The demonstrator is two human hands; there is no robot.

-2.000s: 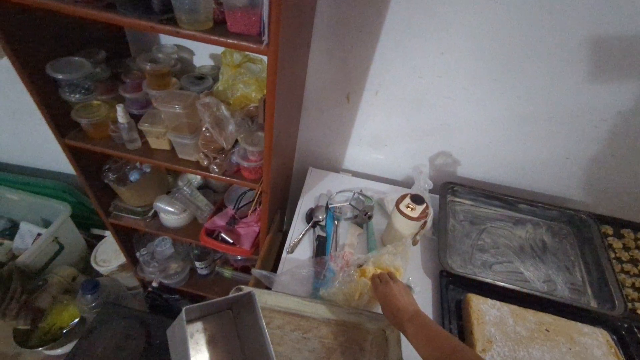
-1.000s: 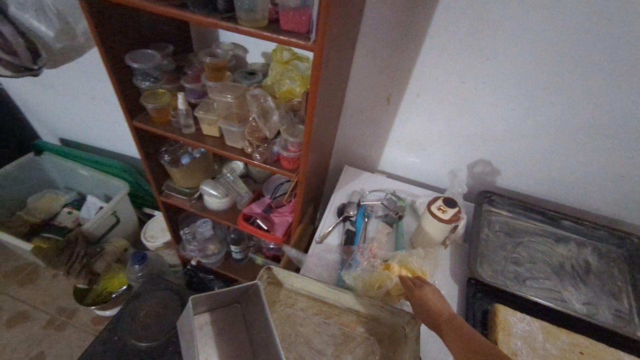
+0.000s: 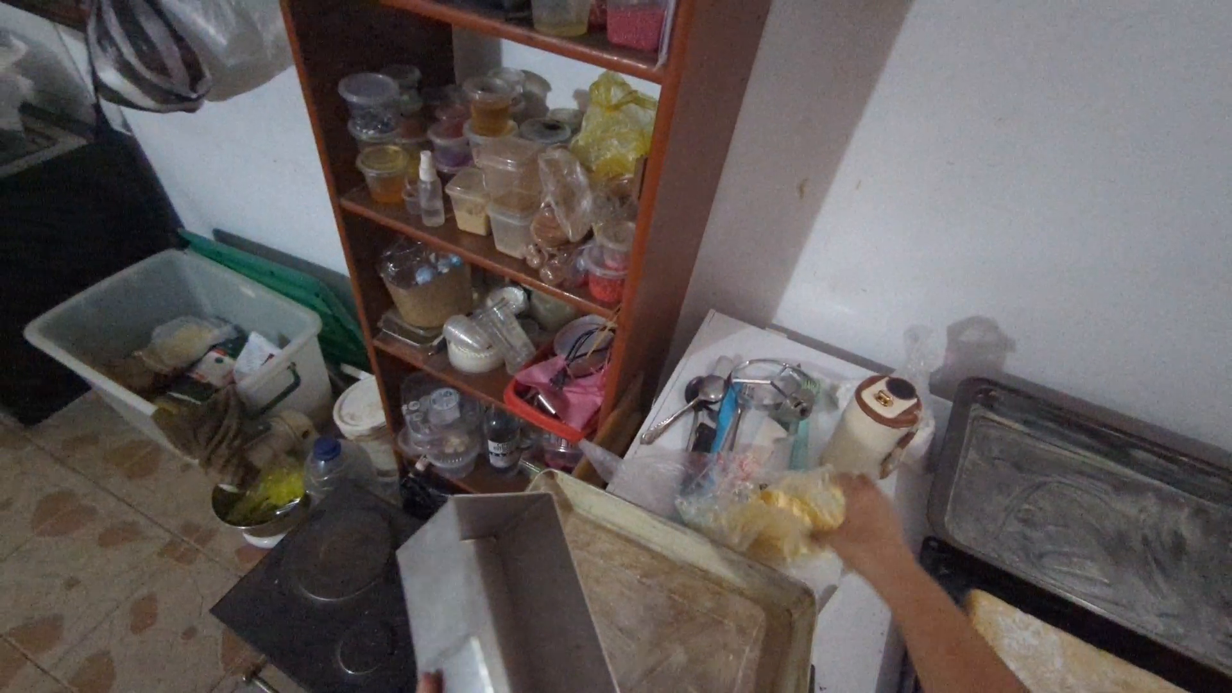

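Observation:
My right hand (image 3: 857, 525) is at a clear plastic bag (image 3: 717, 510) with something yellow, perhaps butter, in it; the fingers are partly hidden by the film, so their grip is unclear. The bag lies on the white table, by the far edge of a worn baking tray (image 3: 674, 587). At the bottom edge, a fingertip of my left hand (image 3: 430, 682) shows against the outer wall of a deep rectangular metal pan (image 3: 443, 597). Behind the bag lie metal spoons (image 3: 707, 390) and other utensils. A cream flask with a brown collar (image 3: 866, 423) stands beside them.
A wooden shelf unit (image 3: 654, 221) holds many lidded plastic tubs. Right of the table are a dark floured baking tray (image 3: 1088, 510) and a slab of baked cake (image 3: 1049, 645). At left, a black hotplate (image 3: 337, 577), a translucent bin (image 3: 183, 289) and a metal bowl (image 3: 265, 505) sit low.
The view has swung left, bringing more of the bin and floor in. A fingertip of my left hand now shows at the metal pan. My right hand stays at the bag.

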